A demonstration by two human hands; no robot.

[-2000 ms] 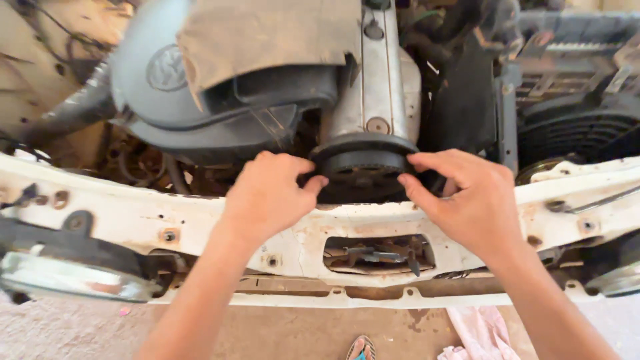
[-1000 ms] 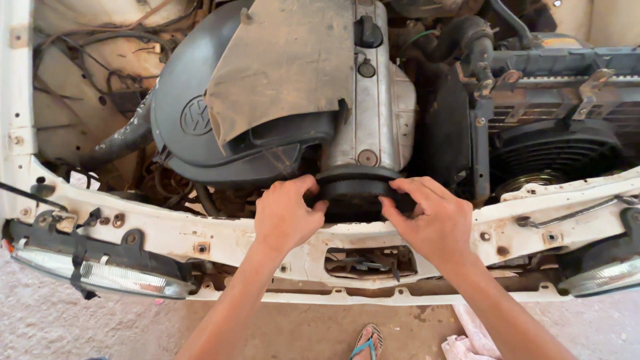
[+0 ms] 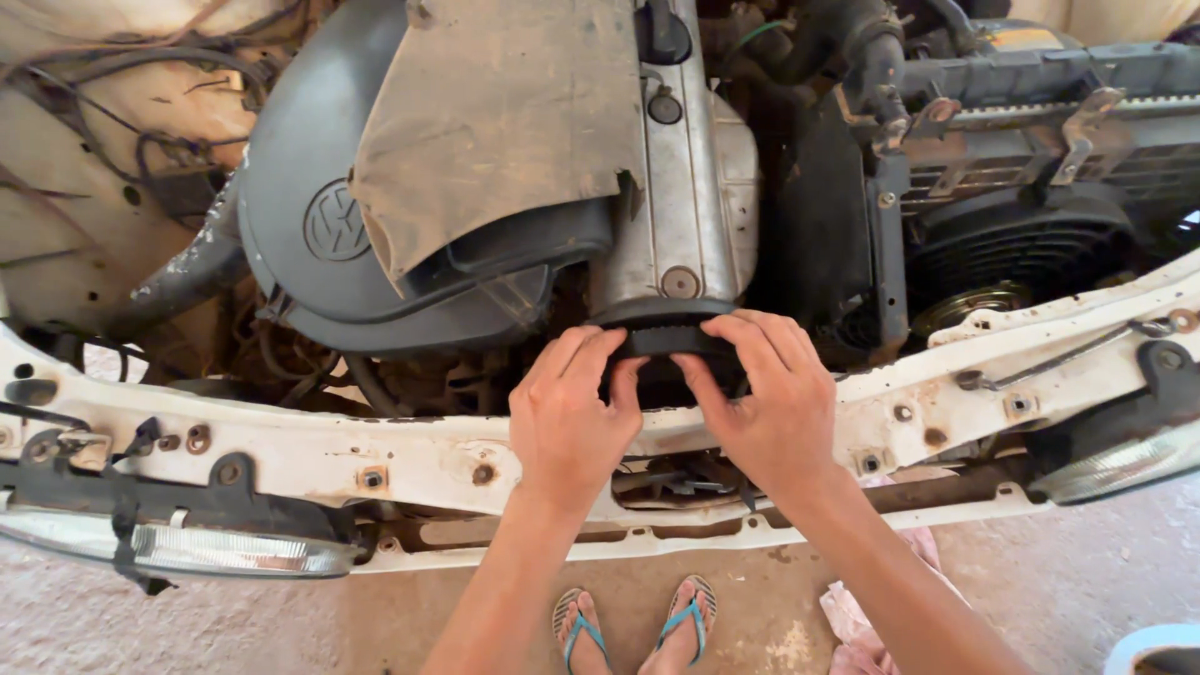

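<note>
A black toothed timing belt (image 3: pixel 670 339) loops over the pulley at the front end of the engine, just below the silver valve cover (image 3: pixel 680 216). My left hand (image 3: pixel 581 408) pinches the belt's left side between thumb and fingers. On its right side, my right hand (image 3: pixel 773 398) grips the belt the same way, thumb beneath and fingers on top. Behind the belt sits a dark rounded cover (image 3: pixel 661 307). The lower part of the belt and pulley is hidden by the hands and the white front crossmember (image 3: pixel 441 450).
Left of the engine is a black air filter housing (image 3: pixel 309 122) with brown cloth-like sheet (image 3: pixel 506 131) over it. A radiator fan (image 3: pixel 1027 234) stands at right. Headlights (image 3: pixel 225 548) flank the crossmember. A pink cloth (image 3: pixel 848 619) lies on the ground near feet in flip-flops.
Both hands stay at the belt; they have come closer together along its top than they were two seconds ago. The view has shifted.
</note>
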